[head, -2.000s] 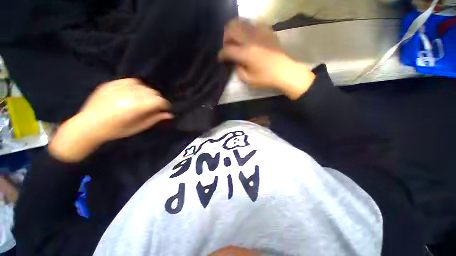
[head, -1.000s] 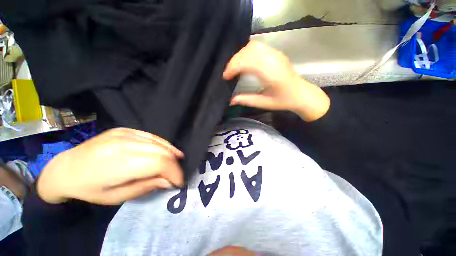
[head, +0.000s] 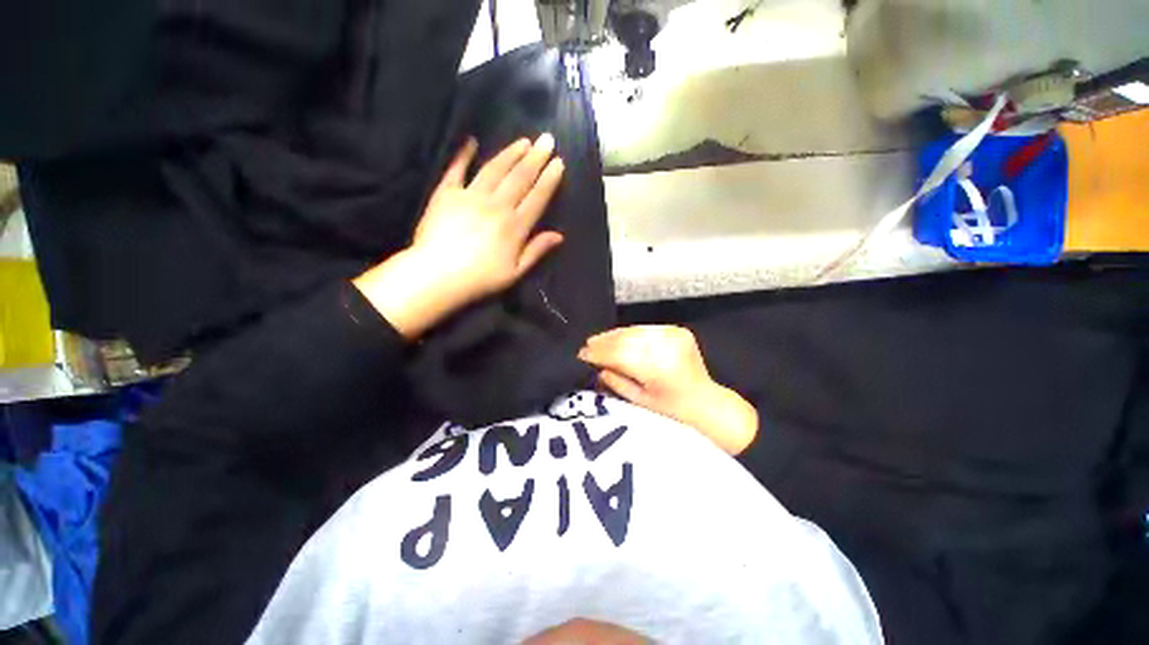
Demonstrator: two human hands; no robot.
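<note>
The black garment piece (head: 573,227) lies on the machine bed, runs under the presser foot (head: 575,66) at top centre and spreads left in folds. My left hand (head: 489,224) lies flat on the cloth below the foot, fingers spread, pointing toward the needle. My right hand (head: 655,372) is lower, near my shirt, with thumb and fingertips closed on the cloth's right edge. A loose pale thread lies on the cloth between the hands. The cloth's far end under the foot is hard to make out.
The cream machine bed (head: 769,214) is right of the cloth, with a black knob (head: 638,44) beside the foot. A blue tray (head: 1036,208) with small items and a white tape (head: 901,202) are at right. Black cloth (head: 932,416) covers the lower right. Blue cloth (head: 63,504) and a yellow bin (head: 19,315) are at left.
The cloth has gone from raised and gathered to flat under the foot. My left hand has moved up and opened onto it. My right hand has moved down and closed on the edge.
</note>
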